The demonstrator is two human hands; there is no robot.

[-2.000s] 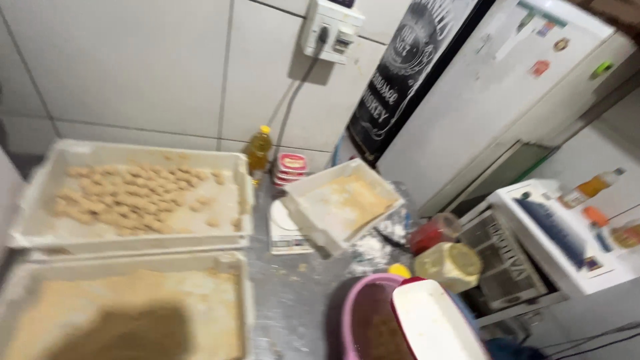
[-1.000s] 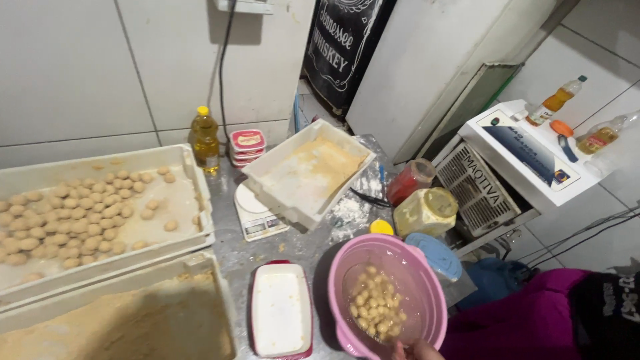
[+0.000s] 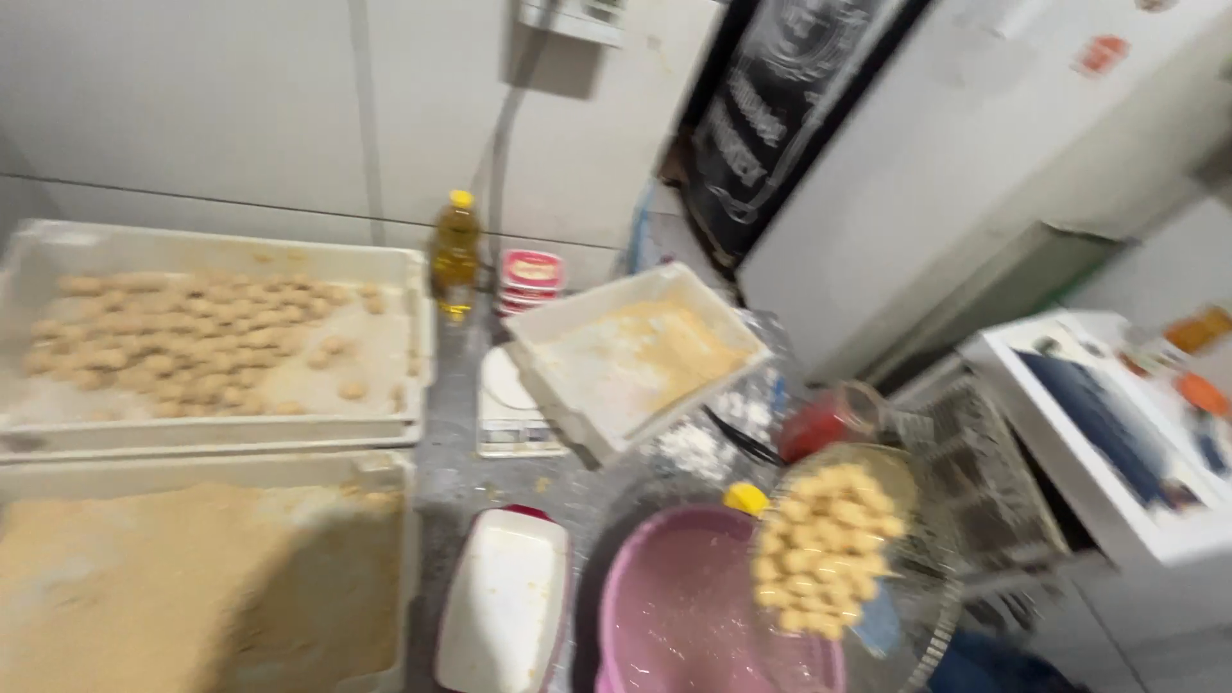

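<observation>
Neither of my hands shows in the view of now. A clear strainer or dish, blurred, holds a heap of pale dough balls point(image 3: 830, 551) over the right side of a pink plastic basin point(image 3: 664, 568); what supports it is out of sight. The basin contains a cloudy liquid. Left of it lies a white rectangular dish with a red rim point(image 3: 505, 597). Many coated balls point(image 3: 192, 337) sit in a white plastic tray point(image 3: 221, 433) at the left. Below that, another tray point(image 3: 409, 577) holds a layer of tan crumbs point(image 3: 125, 577).
A smaller crumb-dusted tray point(image 3: 577, 356) rests tilted partly over a white kitchen scale point(image 3: 510, 385). Behind stand an oil bottle point(image 3: 456, 252) and stacked red-and-white tubs point(image 3: 531, 279). A red-filled jar point(image 3: 828, 423) and a white appliance point(image 3: 1107, 423) are at the right.
The pale balls, inside the pink basin one second ago, are now in the clear vessel raised over its right side. The hand seen at the basin's lower edge has left the view.
</observation>
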